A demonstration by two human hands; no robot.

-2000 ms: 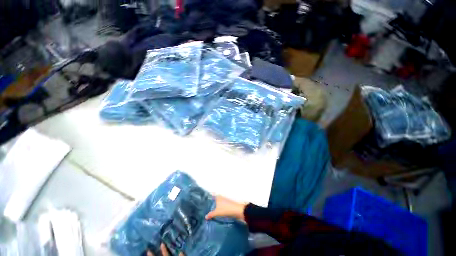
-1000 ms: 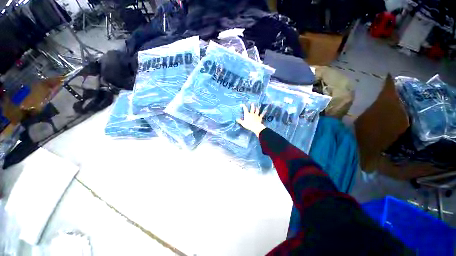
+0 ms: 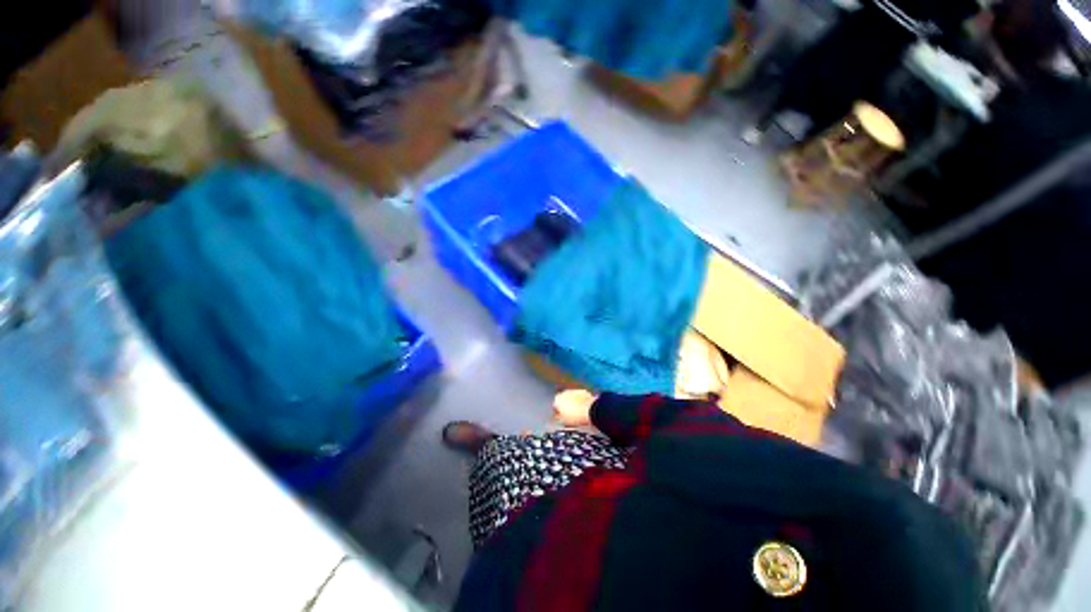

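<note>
My right hand (image 3: pixel 574 408) is small and partly blurred near the middle, just below a teal garment (image 3: pixel 622 293). The garment lies over a brown carton (image 3: pixel 766 347) and against the edge of a blue bin (image 3: pixel 461 239). I cannot tell whether my hand touches the cloth or how its fingers are set. My left hand is out of the picture. A larger teal heap (image 3: pixel 251 299) lies over another blue bin (image 3: pixel 419 365) beside the table. Bagged blue garments (image 3: pixel 54 347) show blurred on the white table (image 3: pixel 180 514) at left.
A dark packet (image 3: pixel 535 245) lies in the upper blue bin. Grey-black shiny bagged garments (image 3: pixel 957 407) are piled at right. Another carton (image 3: pixel 395 150) holds dark and bagged items at the top. A wooden stool (image 3: pixel 877 127) stands at upper right. My shoe (image 3: pixel 465 435) is on the grey floor.
The bagged garment was moved from the near table to the pile at the back, and my right hand lay on it. Now the view has swung right to the floor, and that hand is beside the carton.
</note>
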